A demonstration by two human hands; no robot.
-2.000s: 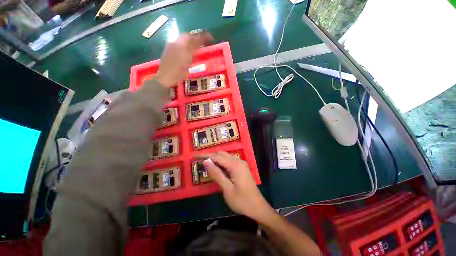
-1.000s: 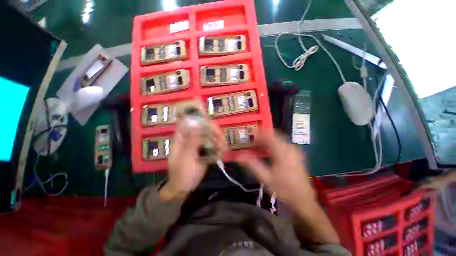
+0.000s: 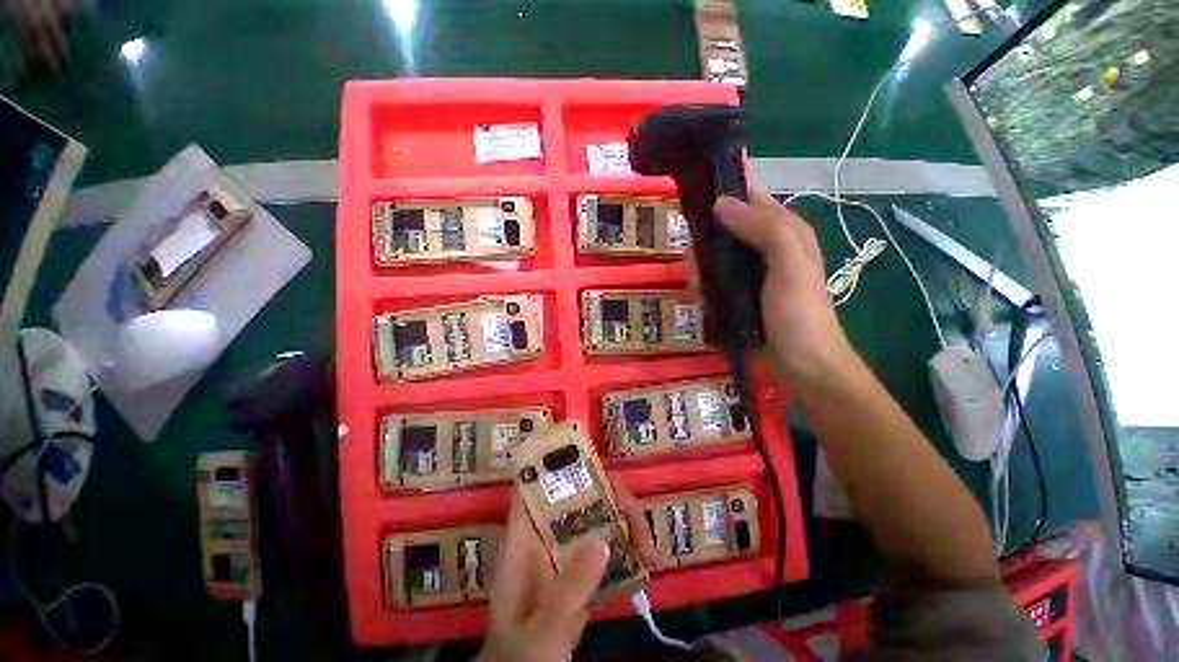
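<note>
My left hand (image 3: 559, 599) holds a gold feature phone (image 3: 577, 501) with its back open over the lower middle of the red tray (image 3: 354, 310). A white USB cable (image 3: 659, 626) is plugged into the phone's lower end. My right hand (image 3: 781, 278) grips a black handheld barcode scanner (image 3: 719, 213) by its handle over the tray's upper right. The scanner's head points left, above the right column. Open-backed phones lie in the pockets below the top row. The two top pockets hold white labels (image 3: 507, 142) and no phone.
A second black scanner (image 3: 287, 401) stands left of the tray, beside a cabled gold phone (image 3: 228, 524). A pale sheet (image 3: 272, 259) carries a phone and a white mouse (image 3: 168, 349). At right are another mouse (image 3: 967, 401), coiled cable and a monitor (image 3: 1099, 323). Red trays (image 3: 1054, 601) are at lower right.
My right hand, empty one second ago, has taken hold of the right scanner and raised it over the tray. My left hand still holds the cabled phone, now with its label in clear view.
</note>
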